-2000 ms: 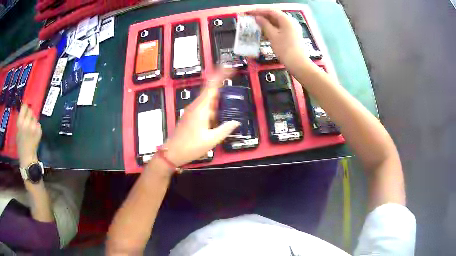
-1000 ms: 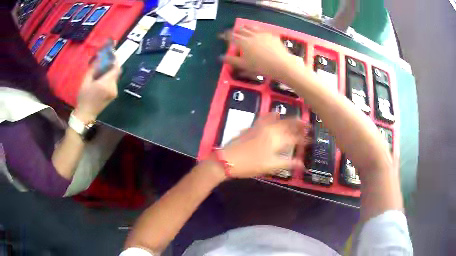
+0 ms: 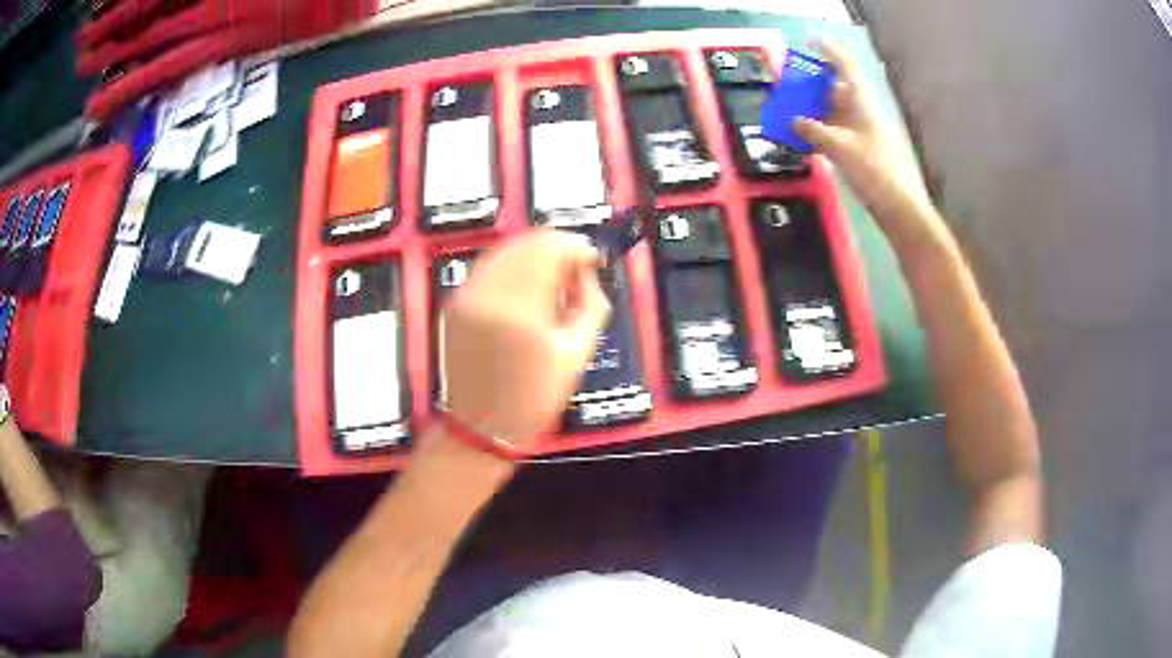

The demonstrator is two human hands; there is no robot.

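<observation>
My right hand (image 3: 851, 126) holds a blue battery (image 3: 799, 100) over the top right phone (image 3: 761, 116), partly hiding it. My left hand (image 3: 521, 328) is over the lower second phone, hiding most of it; something dark and blurred shows at its fingertips, and I cannot tell if it is held. The red tray (image 3: 306, 386) holds two rows of black phones, backs up. In the top row are an orange battery (image 3: 361, 175) and two white ones (image 3: 459, 160). The lower left phone has a white battery (image 3: 366, 366). The lower third has a dark one (image 3: 614, 347). The visible bays further right look empty.
Loose white and dark batteries (image 3: 226, 251) lie left of the tray on the green mat (image 3: 193, 366). A neighbour's red tray (image 3: 58, 347) with phones is at far left, with a purple sleeve (image 3: 45, 578) below. Stacked red trays (image 3: 193, 45) stand at the back left.
My right hand has gone from the tray's left end to its right end and now holds the blue battery. The top third phone, open-bayed two seconds ago, now has a white battery. The view has swung.
</observation>
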